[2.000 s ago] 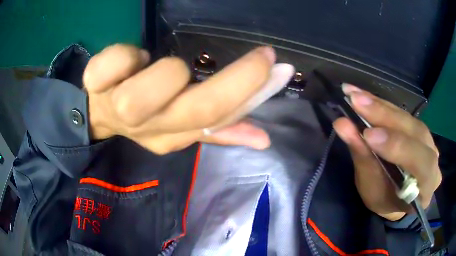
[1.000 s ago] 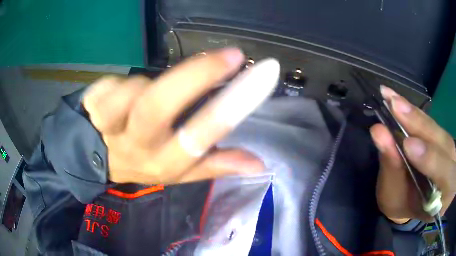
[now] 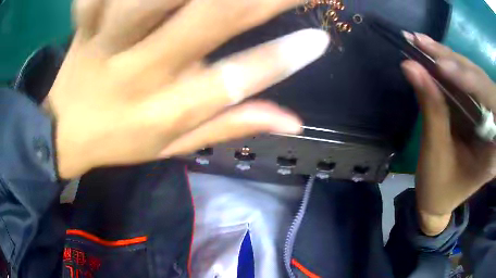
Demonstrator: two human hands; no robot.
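Several orange-copper coils (image 3: 334, 13) with thin wire tails lie in a cluster on the black tray (image 3: 348, 87) at the top. A single coil ring (image 3: 357, 18) lies just right of them, near the tweezers' tips. My right hand (image 3: 454, 92) holds dark tweezers (image 3: 435, 70) pointing up and left. My left hand (image 3: 157, 81), blurred, is spread over the tray's left part, with white coverings on a finger; its upper edge is cut off. The fixture bar (image 3: 304, 152) lies along the tray's near edge. One nest (image 3: 245, 156) shows a copper glint; nests to its right look dark.
The green bench top (image 3: 473, 32) shows at the upper right and upper left. My dark jacket (image 3: 348, 217) with orange trim lies directly below the bar. The tray's raised near edge (image 3: 337, 134) runs behind the bar.
The view has shifted so that the bar sits lower and the coil cluster shows. My right hand with the tweezers is now over the tray's upper right, and my left hand is higher, over the tray.
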